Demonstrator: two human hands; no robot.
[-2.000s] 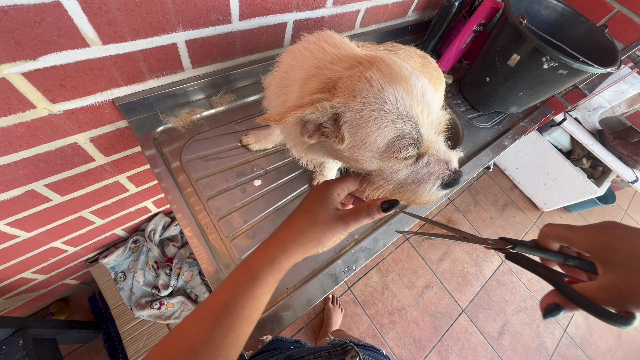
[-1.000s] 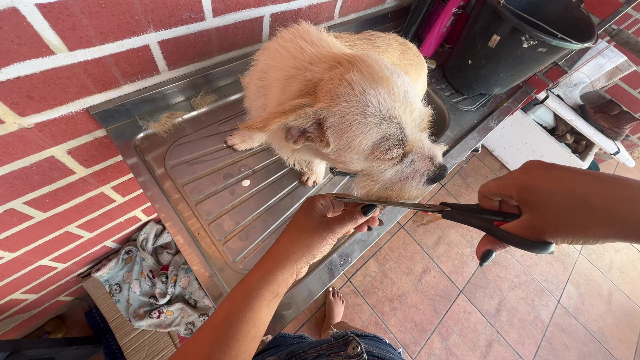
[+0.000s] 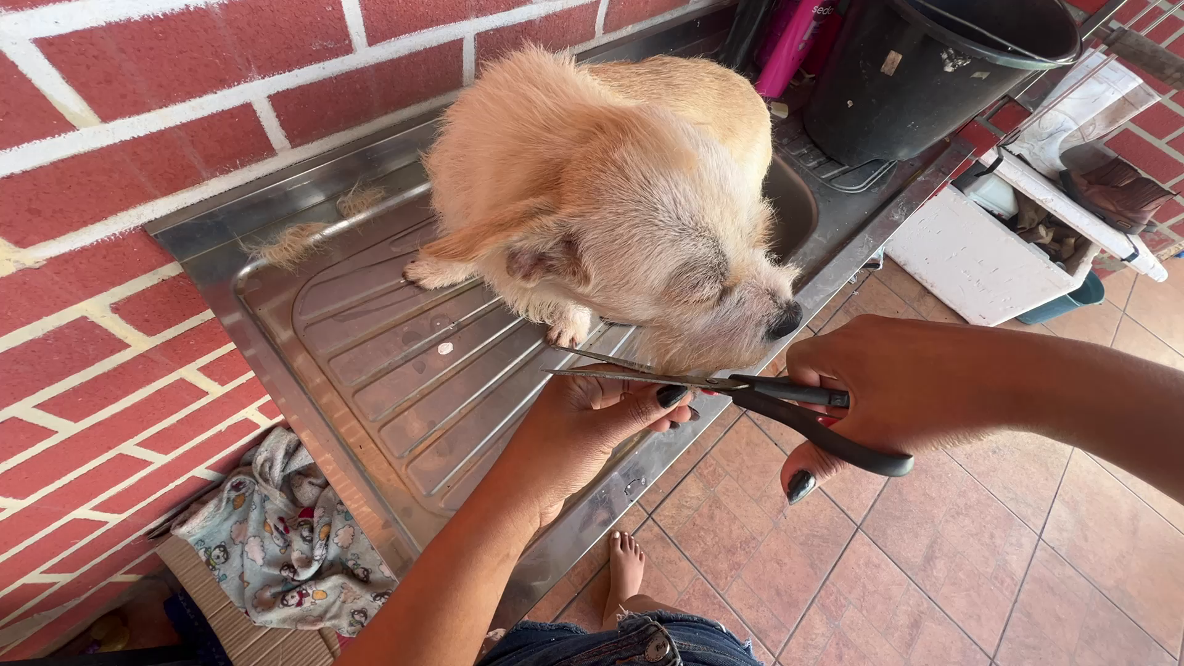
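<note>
A small tan, wiry-haired dog [image 3: 638, 176] is on the ribbed drainboard of a stainless steel sink unit [image 3: 407, 388], its muzzle pointing right. Its eye looks closed. In my right hand [image 3: 860, 398] are black-handled scissors [image 3: 712, 381], with fingers in the handle loops and the blades slightly apart, pointing left under the dog's chin. My left hand [image 3: 592, 425] is just below the blades, thumb and fingers pinched near the chin hair; whether hair is between them is hidden. Cut tufts of hair [image 3: 291, 245] lie at the drainboard's back left edge.
A black bucket [image 3: 925, 83] and a pink bottle [image 3: 791, 42] stand beyond the dog. A red brick wall [image 3: 139, 120] runs behind the sink. A patterned cloth [image 3: 287, 546] lies on cardboard at lower left. A white box [image 3: 980, 259] is on the tiled floor at right.
My right hand has brought the scissors left from beside the muzzle to under the chin. My left hand has moved down from the dog's jaw.
</note>
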